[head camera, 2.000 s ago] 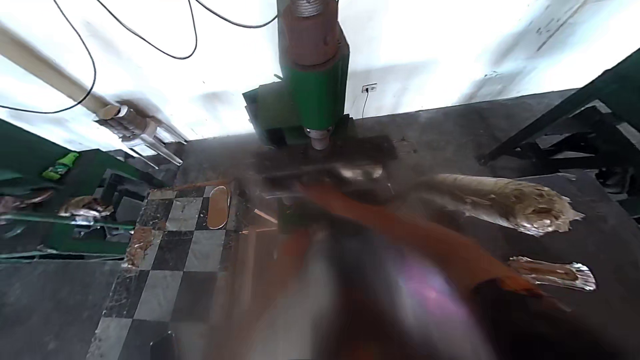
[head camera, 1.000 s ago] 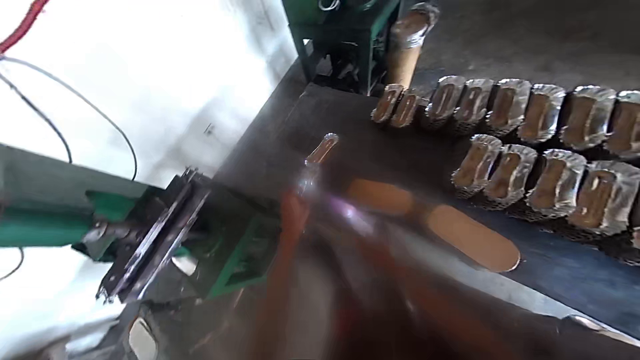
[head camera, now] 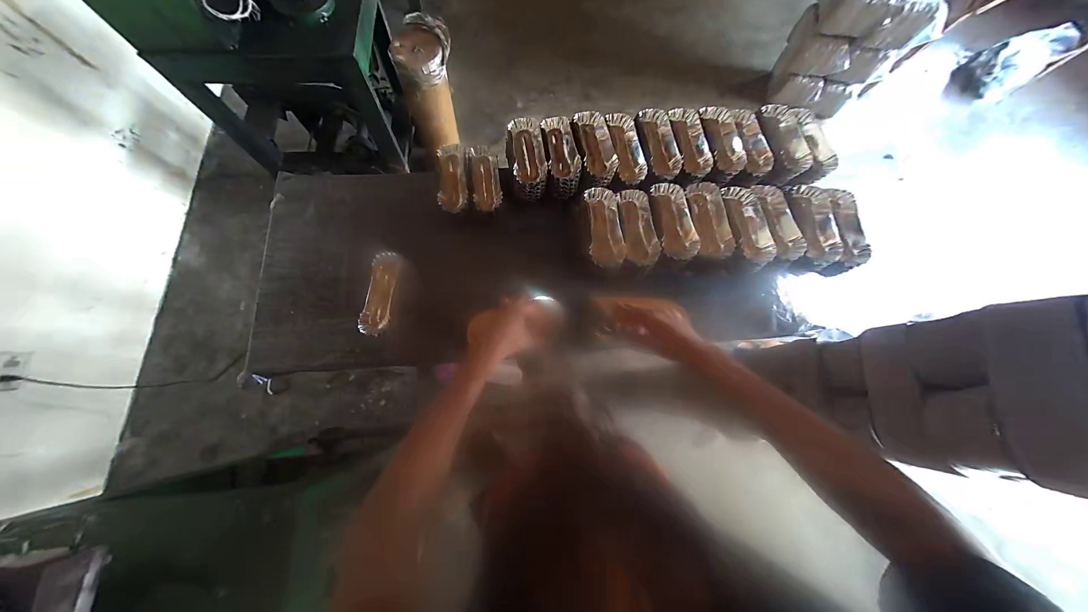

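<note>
Over the near edge of a dark table [head camera: 323, 221], my left hand [head camera: 510, 327] is blurred beside a small shiny patch; whether it holds something cannot be told. To its right, my right hand [head camera: 646, 323] is also blurred, its fingers pointing left, and its grip is unclear. A shiny oblong tray with a fluted rim [head camera: 381, 293] lies alone on the table, left of both hands. Beyond the hands stand two rows of stacked oblong fluted trays [head camera: 676, 225], with a shorter pair [head camera: 470, 180] at the left end of the back row.
A wrapped brown roll [head camera: 432, 106] stands behind the table beside a green metal machine frame [head camera: 280, 68]. Wrapped bundles [head camera: 837, 51] are piled at the back right. A dark cushioned seat [head camera: 960, 382] is at the right, and a cable [head camera: 102, 386] runs from the left wall.
The view has swung from the green press to the table with the stacked trays. Two brown oblong sheets seen near my hands one second ago no longer show there. My hands are now apart.
</note>
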